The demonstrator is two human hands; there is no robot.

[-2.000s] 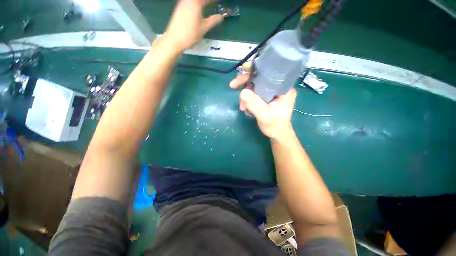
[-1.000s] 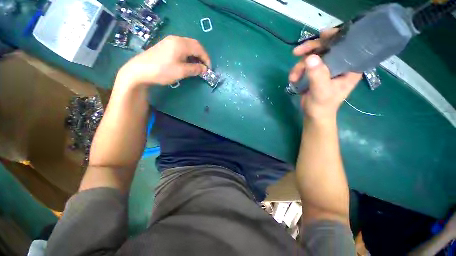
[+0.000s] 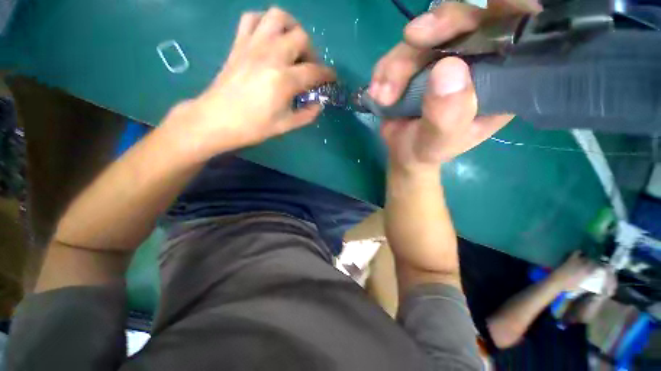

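My right hand (image 3: 442,101) is closed around a thick grey electric screwdriver (image 3: 572,83) with a ribbed grip and a metal lever along its side. Its narrow nose points left. My left hand (image 3: 268,83) pinches a small dark and silvery circuit board module (image 3: 319,96) between its fingertips, just above the bench. The driver's tip meets or nearly meets the module's right end; exact contact is too blurred to tell. Fingers hide much of the module.
The green bench (image 3: 522,188) carries pale specks and a whitish rectangular frame (image 3: 172,56) at left. A thin white wire (image 3: 536,145) curves at right. A carton (image 3: 380,275) is by my lap, with pale pieces inside. Another person's arm (image 3: 529,304) shows at lower right.
My left hand, empty two seconds ago over the far edge, came back and took the module. The driver's nose has since moved left to the module. The view has shifted and turned.
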